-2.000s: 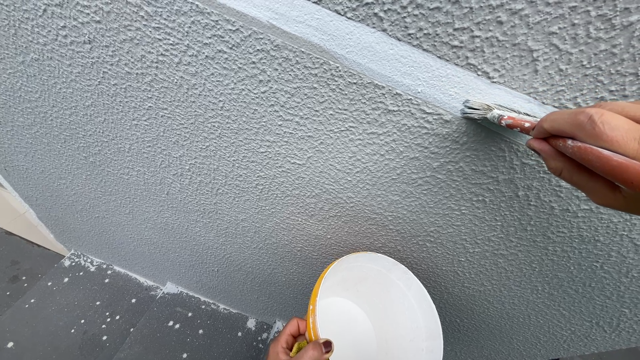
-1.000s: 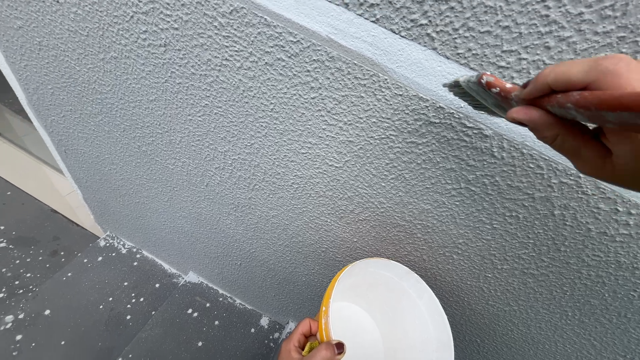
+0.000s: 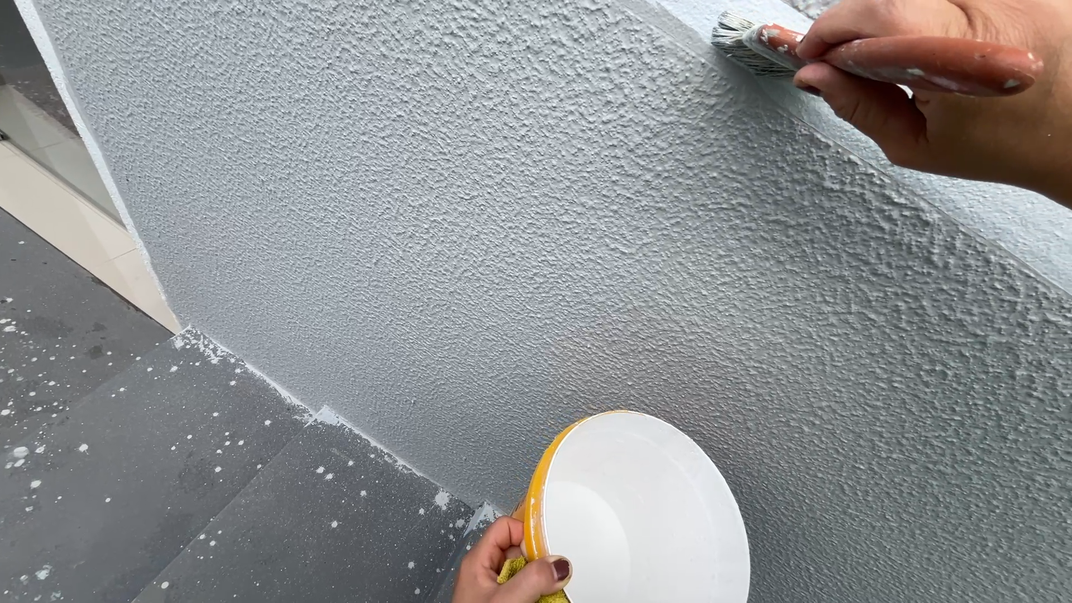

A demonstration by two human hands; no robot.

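Note:
My right hand point(image 3: 930, 92) is closed around a paintbrush point(image 3: 938, 65) with a red-brown, paint-spotted handle. Its wet, pale-coated bristles touch the edge between the textured grey wall point(image 3: 435, 218) and the lighter painted band point(image 3: 971, 197) at the upper right. At the bottom, my left hand point(image 3: 511, 569) grips the rim of a round tub point(image 3: 645, 502), white inside and yellow outside, tilted so that its inside shows. White paint seems to lie in it. A yellow-green cloth point(image 3: 512, 571) is pinched between my left fingers and the tub.
Dark grey steps point(image 3: 243, 494) spotted with pale paint descend along the wall's foot at the lower left. Beyond the wall's left edge are a cream sill or floor strip point(image 3: 84, 226) and a glass pane point(image 3: 50, 109).
The view has shifted, showing more of the steps and the wall's left edge. My right hand still holds the brush, now turned with its handle's end showing. My left hand keeps hold of the tub.

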